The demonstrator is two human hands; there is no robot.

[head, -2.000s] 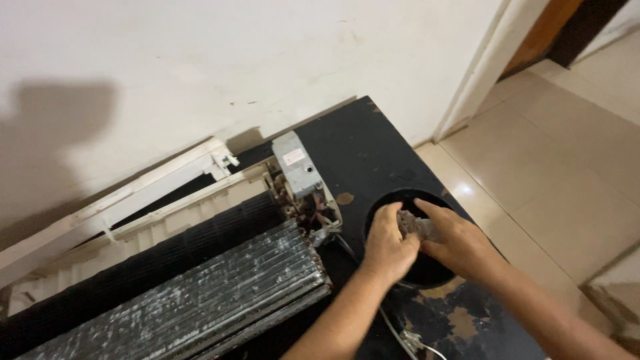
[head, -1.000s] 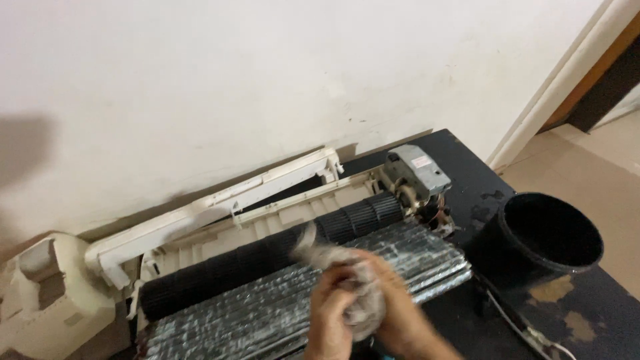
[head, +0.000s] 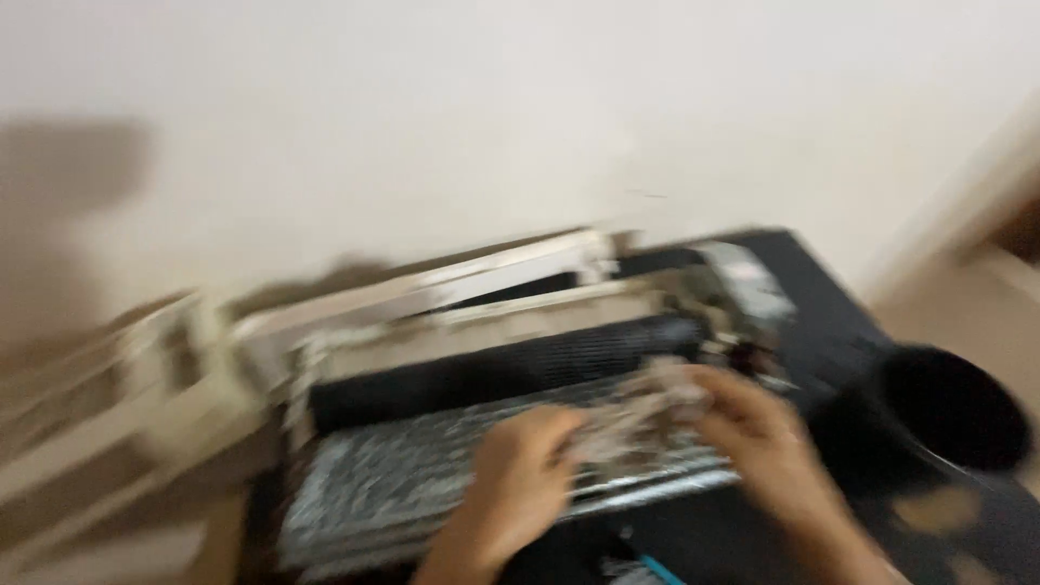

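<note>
My left hand (head: 528, 471) and my right hand (head: 751, 431) grip a crumpled, dirty grey-brown cloth (head: 638, 414), which is spread between them. They hold it above the finned coil (head: 390, 463) of a taken-apart indoor air conditioner unit. Behind the coil lies the black cylindrical blower fan (head: 504, 378), in a cream plastic base (head: 536, 313). A grey metal box (head: 747, 280) sits at the unit's right end, beside blurred parts. The whole view is blurred by motion.
A black bucket (head: 951, 406) stands on the black tabletop (head: 837, 325) to the right. A long white plastic piece (head: 487, 284) lies behind the unit, near the wall. Cream plastic casing (head: 195, 382) is at the left. A blue item (head: 660, 569) shows at the bottom edge.
Both hands have left the bucket, where they were two seconds ago, and are now over the coil. The cloth, bunched one second ago, is now more spread. The view has swung about.
</note>
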